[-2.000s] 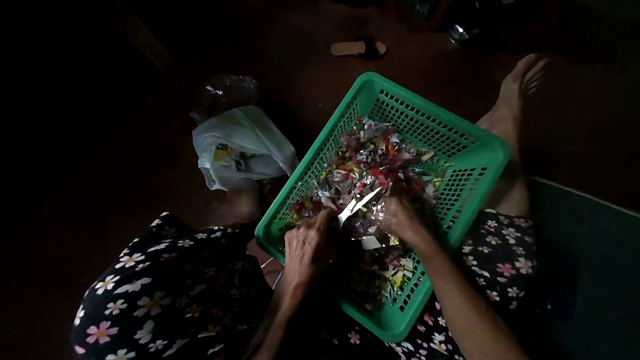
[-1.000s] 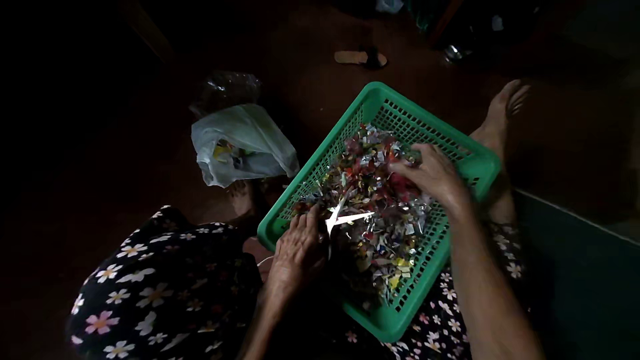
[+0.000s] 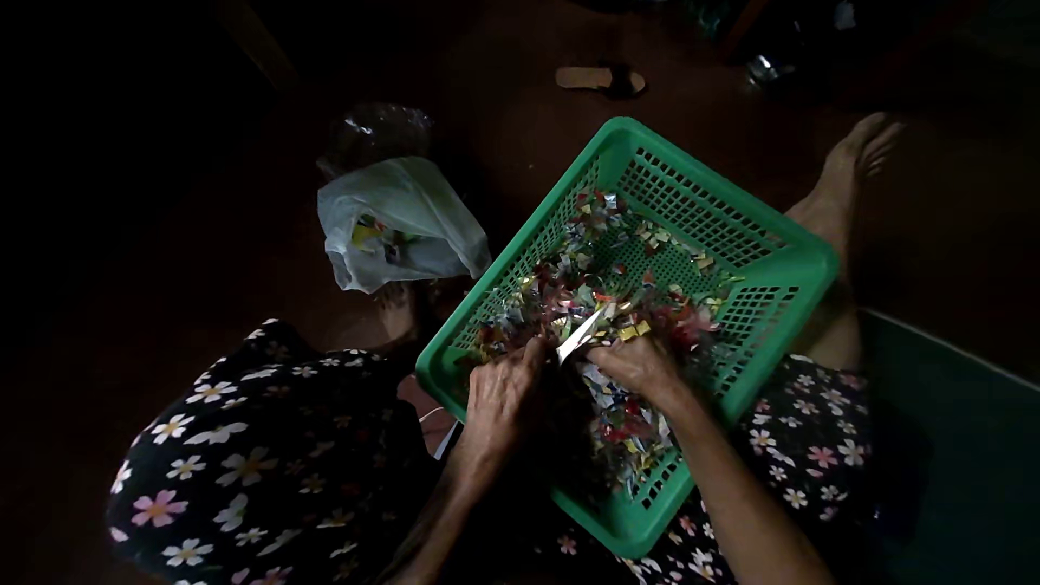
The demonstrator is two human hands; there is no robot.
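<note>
A green plastic basket [image 3: 621,134] with perforated sides rests tilted across my lap. Small cut scraps of coloured plastic wrapper [image 3: 626,422] are heaped inside it. My left hand [image 3: 508,386] is at the basket's left part, fingers curled around the handle end of scissors [image 3: 581,335]; the handles are hidden. The pale blades point up and right over the scraps. Just right of the blades, my right hand [image 3: 642,366] reaches down into the heap with its fingers bent. Its fingertips are partly hidden, and whether scraps are between them cannot be made out.
A whitish plastic bag [image 3: 406,215] with coloured pieces inside lies left of the basket, with clear crumpled plastic [image 3: 386,130] behind it. A sandal [image 3: 597,79] lies on the dark floor beyond. My bare foot [image 3: 861,150] is at the right, near a dark green surface [image 3: 951,447].
My right hand has moved from the upper right of the heap down toward the scissors. Scraps have shifted, and more of the basket's bottom shows near its far end. The left hand still holds the scissors.
</note>
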